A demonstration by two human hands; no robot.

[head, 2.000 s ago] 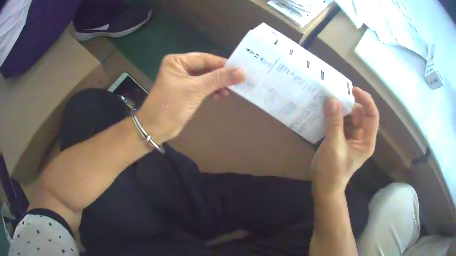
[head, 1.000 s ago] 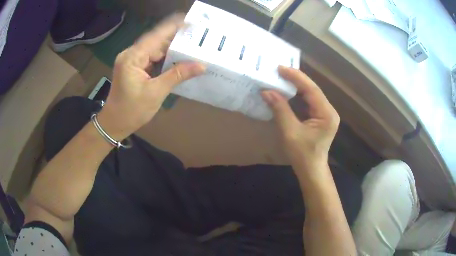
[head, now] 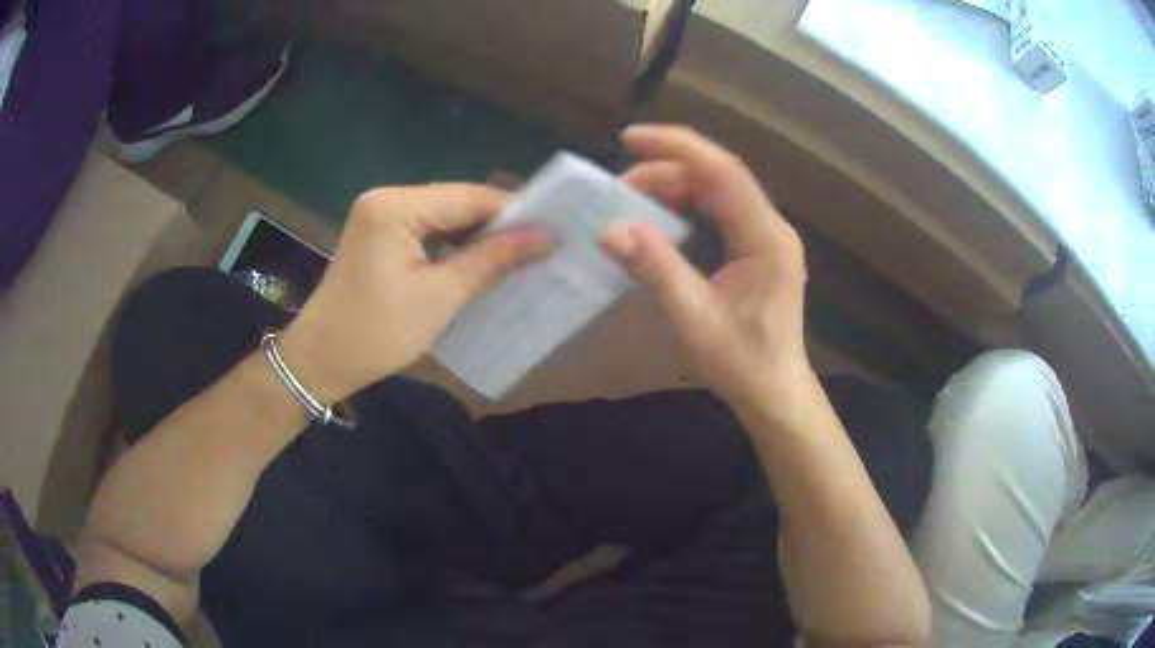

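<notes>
A folded leaflet [head: 547, 285], now a small, slightly blurred white packet with faint print, is held in the air above my lap. My left hand [head: 424, 272] pinches its left edge, thumb on top and fingers behind. My right hand [head: 722, 260] holds its upper right part, thumb on the near face and fingers behind the edge. The packet lies slanted, its lower corner free between my hands.
A smartphone [head: 276, 260] lies by my left knee. Brown cartons [head: 811, 165] run along the right, topped with a white board [head: 912, 89] bearing a small product box [head: 1039, 57]. Another person's light trousers [head: 1001, 494] are at the right, a dark shoe [head: 209, 108] upper left.
The leaflet has gone from a wide strip to a smaller packet. My hands have moved closer together, and the view has shifted so the carton top shows less.
</notes>
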